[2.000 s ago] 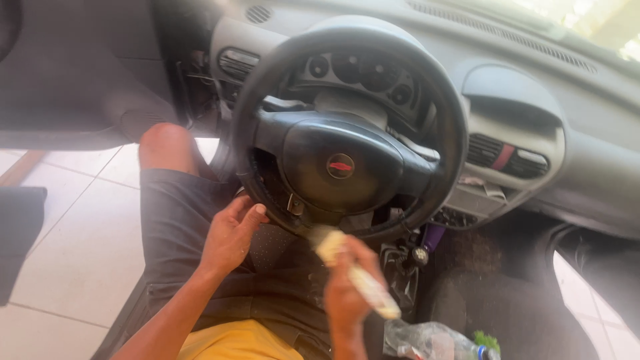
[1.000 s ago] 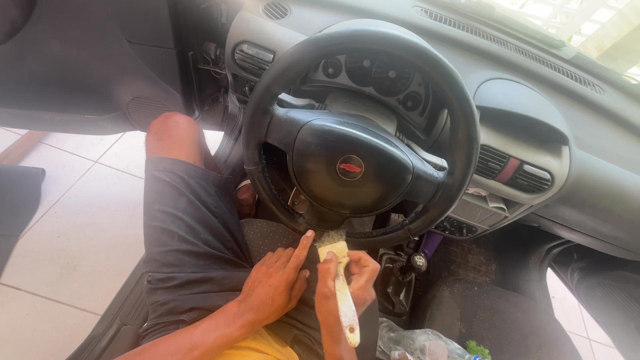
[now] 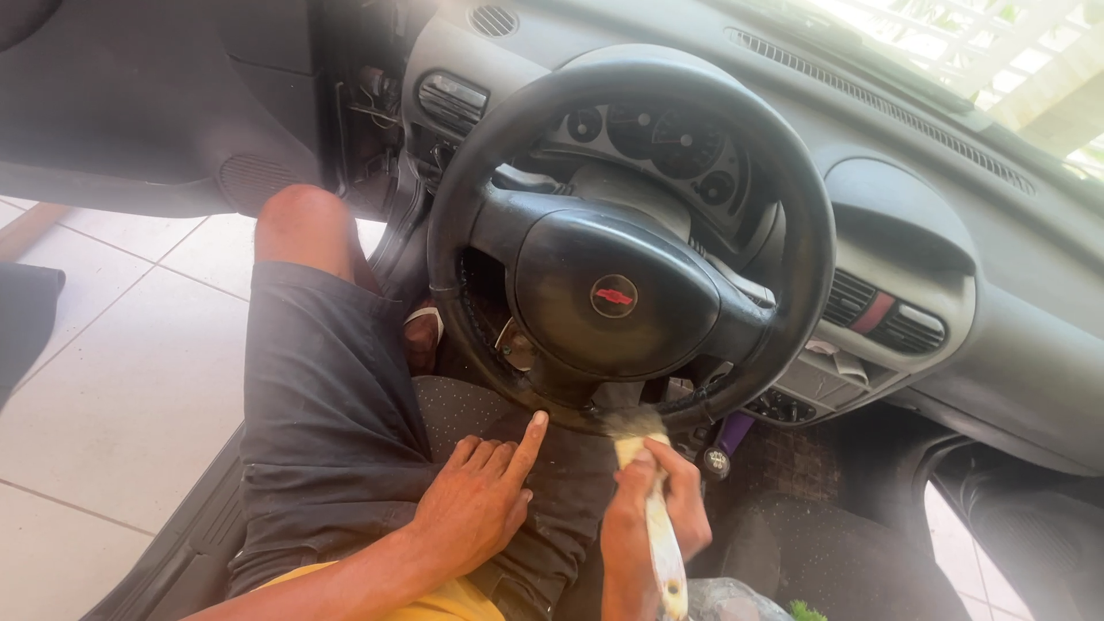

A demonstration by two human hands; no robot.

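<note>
A black car steering wheel [image 3: 798, 259] with a red emblem on its hub fills the middle of the head view. My right hand [image 3: 651, 509] grips a paintbrush [image 3: 664, 543] with a pale, worn handle. The brush's blurred bristles meet the lower part of the rim, right of the bottom spoke. Left of the brush, my left hand [image 3: 479, 500] holds nothing; its index finger points at the bottom of the rim, with the fingertip at or very near it. The other fingers are loosely bent.
Behind the wheel lie the instrument cluster [image 3: 673, 142] and the grey dashboard [image 3: 1026, 276]. A gear lever knob [image 3: 716, 462] stands to the lower right. A clear plastic bottle or bag [image 3: 733, 601] lies at the bottom edge. The car door [image 3: 155, 103] is open at left, above floor tiles [image 3: 129, 362].
Two seconds ago my left hand was further left beside the rim; it has moved right, and its index finger is now extended. The brush has stayed at the lower rim, its handle now more upright.
</note>
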